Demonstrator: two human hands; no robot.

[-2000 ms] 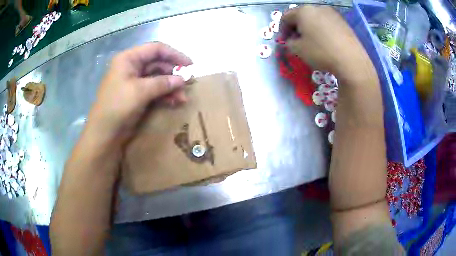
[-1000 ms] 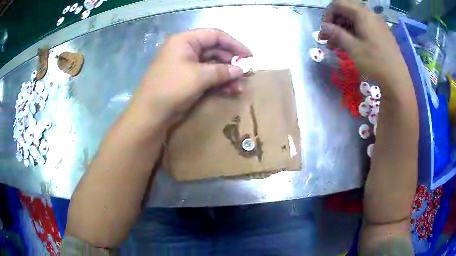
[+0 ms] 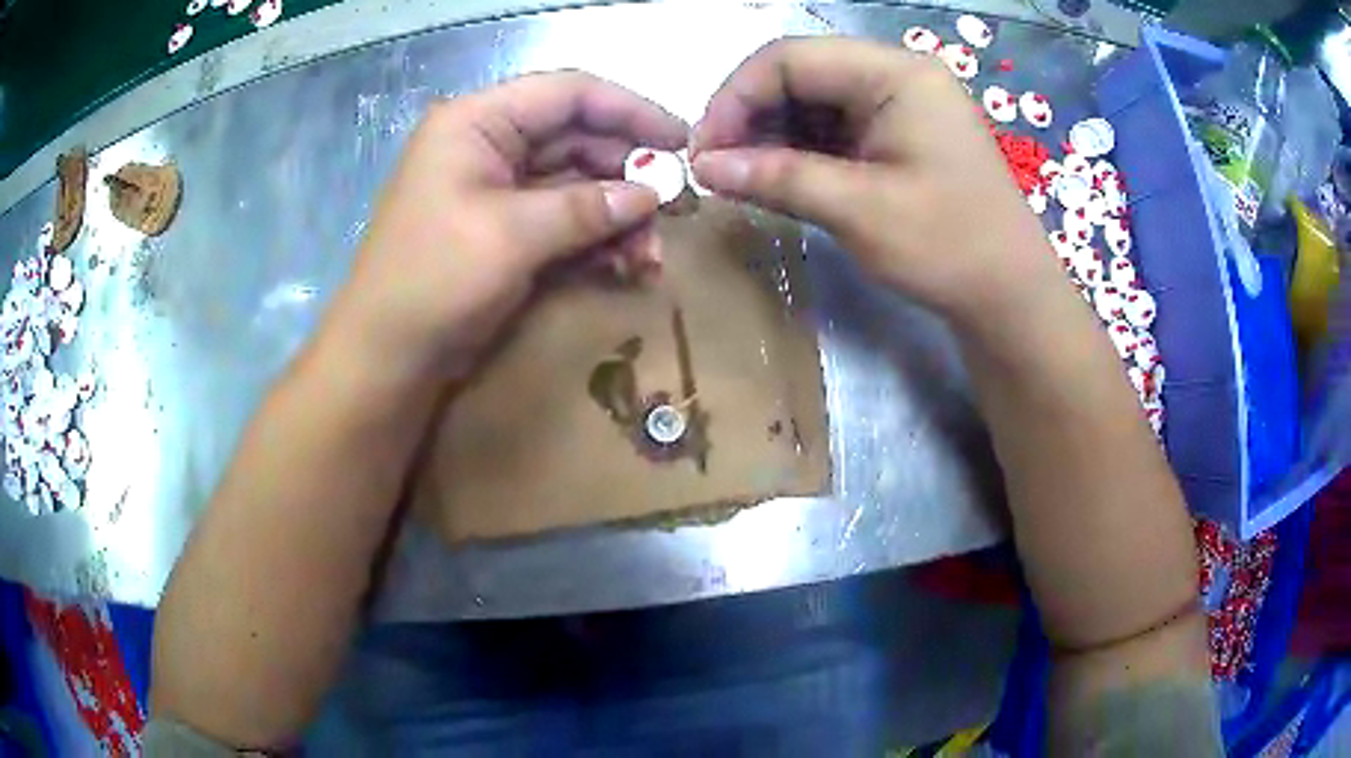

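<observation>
My left hand (image 3: 511, 222), bare, pinches a white disc part (image 3: 654, 175) with a red mark between thumb and fingertips, above the far edge of the cardboard pad (image 3: 534, 467). My right hand (image 3: 889, 178), bare, has thumb and finger pinched together at the disc's right edge. Whether it holds a small part of its own there is hidden by the fingers. The small round glue cup (image 3: 665, 425) sits on the pad, with dark brown stains around it.
White discs lie at the far left (image 3: 45, 385) and at the right (image 3: 1119, 296), beside loose small red parts (image 3: 1019, 156). Two tan-brown pieces (image 3: 145, 197) lie at the upper left. A lavender-blue supply tray (image 3: 1185, 267) stands at right. Green belt (image 3: 89, 89) runs beyond the bench.
My right hand has moved left from the discs and red parts to the disc in my left hand. My left hand still holds its disc. The view has shifted somewhat.
</observation>
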